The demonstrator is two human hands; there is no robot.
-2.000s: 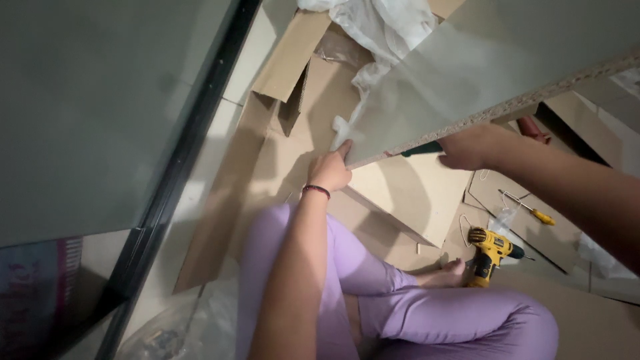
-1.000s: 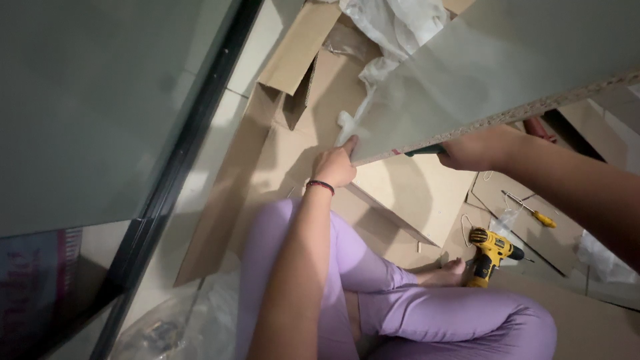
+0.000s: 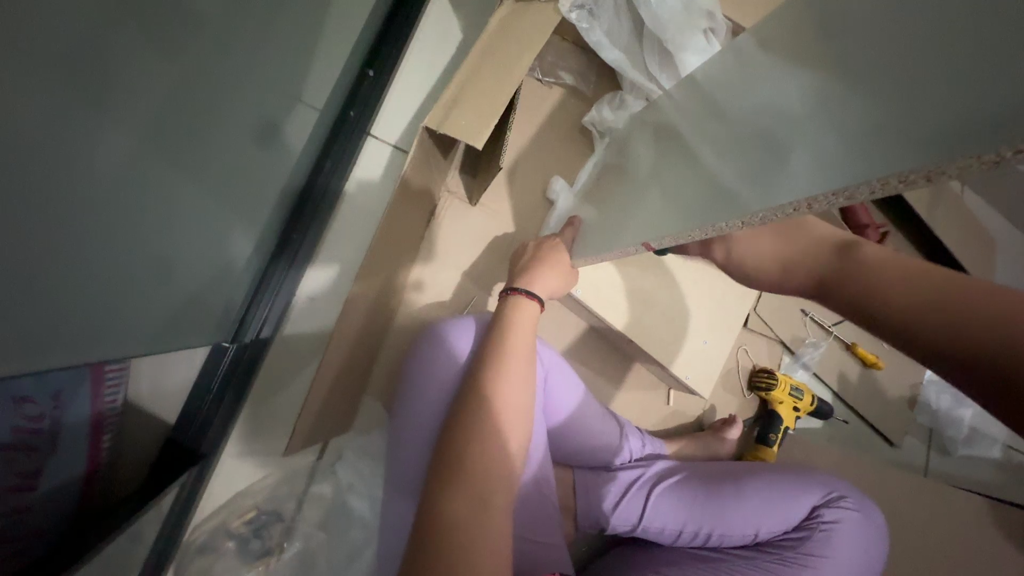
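Observation:
A particleboard panel with a grey-white face and a raw chipped edge slants across the upper right. My left hand, with a dark red bracelet on the wrist, grips the panel's near corner, thumb or finger on its face. Under the raw edge is my right hand, its fingers partly hidden by the panel; something dark green shows at its fingertips by the edge, too small to name. Beneath the panel lies a pale wooden board or box. White foam wrap touches the panel's far side.
A yellow cordless drill lies beside my bare foot. Farther right is a screwdriver with a yellow handle. Opened cardboard spreads over the tiled floor. A black-framed panel fills the left side, and a clear plastic bag sits lower left.

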